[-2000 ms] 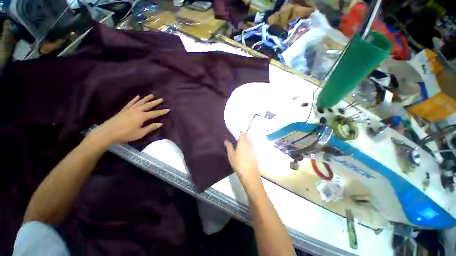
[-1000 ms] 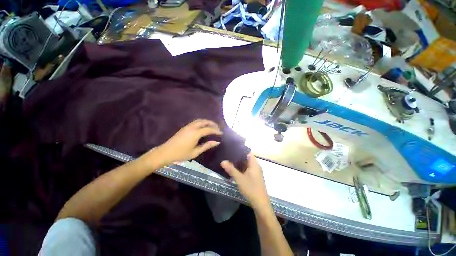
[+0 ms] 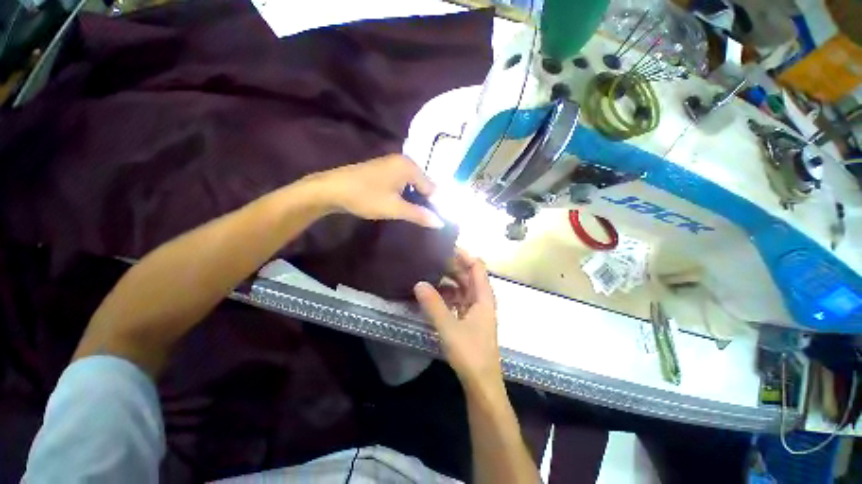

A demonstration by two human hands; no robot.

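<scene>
A large dark maroon cloth panel (image 3: 236, 123) covers the left of the white table, and its right edge lies beside the glare at the needle area of the sewing machine (image 3: 652, 227). My left hand (image 3: 383, 189) pinches the cloth near its right edge, close to the needle. My right hand (image 3: 463, 312) holds the cloth's near right corner between thumb and fingers, just below the left hand. The presser foot and needle are hidden by bright glare.
Right of my hands lie a red ring (image 3: 594, 231), white labels (image 3: 616, 267) and green-handled snips (image 3: 664, 345). Green rings (image 3: 621, 106) and a green cone (image 3: 570, 24) are on the machine's far side. A ruled metal strip (image 3: 378, 326) runs along the front edge. Cloth hangs towards the lap.
My left hand has moved from flat on the cloth to its right edge near the needle. My right hand has come to the cloth's near corner. The camera view has shifted closer.
</scene>
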